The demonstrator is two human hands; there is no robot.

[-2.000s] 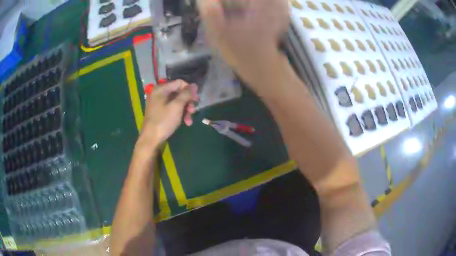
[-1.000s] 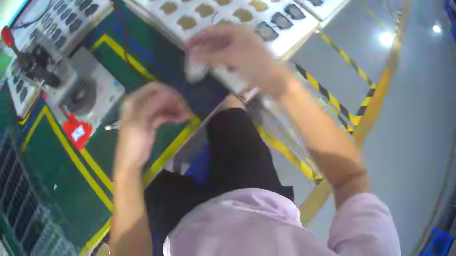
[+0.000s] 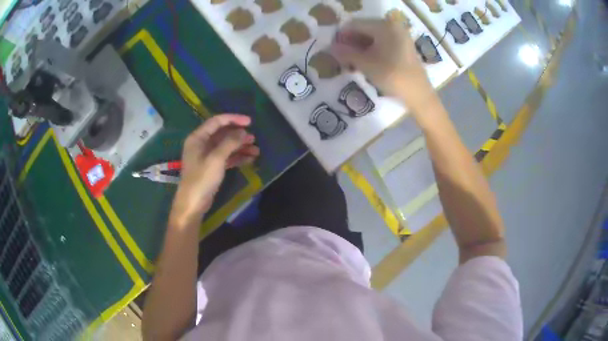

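A white foam tray (image 3: pixel 313 150) with tan empty pockets lies at the upper middle. A unit with a silvery centre (image 3: pixel 295 82) sits in it, its thin dark lead wire pointing up. Two darker units (image 3: pixel 327 122) sit nearer the tray's corner. My right hand (image 3: pixel 380 56) is over the tray, right of the silvery unit, fingers bent down; its fingertips are blurred and I cannot tell if they hold anything. My left hand (image 3: pixel 217 150) is left of the tray over the green bench, fingers loosely curled and apart, with nothing visible in it.
Red-handled nippers (image 3: pixel 159 172) lie left of my left hand, partly behind it. The grey hand press (image 3: pixel 70 100) with a red tag (image 3: pixel 95 173) stands at the upper left. A blister tray (image 3: pixel 23 266) is at the left edge. A second foam tray (image 3: pixel 497 33) is upper right.
The view has swung right and then closer over the foam tray. My right hand has moved from the bench side of the tray to over its pockets. The silvery unit now shows in the tray.
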